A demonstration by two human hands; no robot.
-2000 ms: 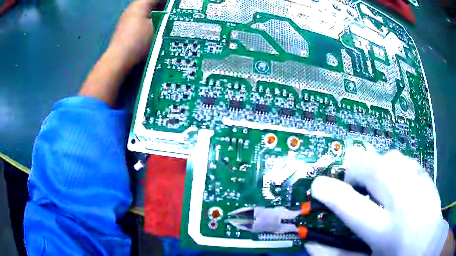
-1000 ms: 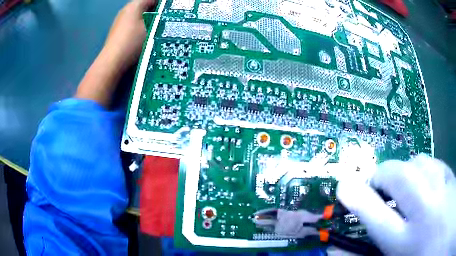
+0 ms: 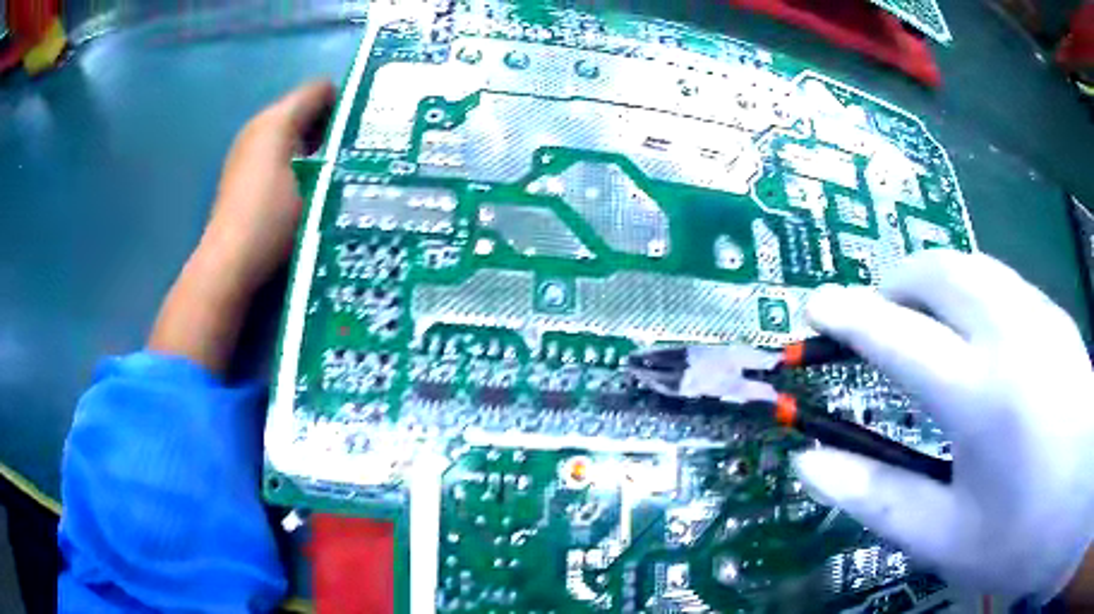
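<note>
A large green printed circuit board [image 3: 708,228] lies solder side up and a little tilted in the middle of the view. My left hand [image 3: 258,222], bare with a blue sleeve, holds the board's upper left edge; its fingertips are hidden behind the edge. My right hand [image 3: 978,408], in a white glove, holds diagonal cutters [image 3: 720,374] with silver jaws and black and orange handles. The jaws point left, over the row of small parts across the board's middle. Whether they touch a lead cannot be told.
A red foam pad [image 3: 350,564] shows under the board's lower left. A small white piece [image 3: 293,521] is beside it. Another red pad [image 3: 858,38] and the corner of another board [image 3: 921,14] are at the upper right. Green matting [image 3: 108,180] lies around the board.
The board sits lower and further left in view, showing more of its far part. The cutters have moved from its near section up to the middle row. My left hand appears lower, still at the edge.
</note>
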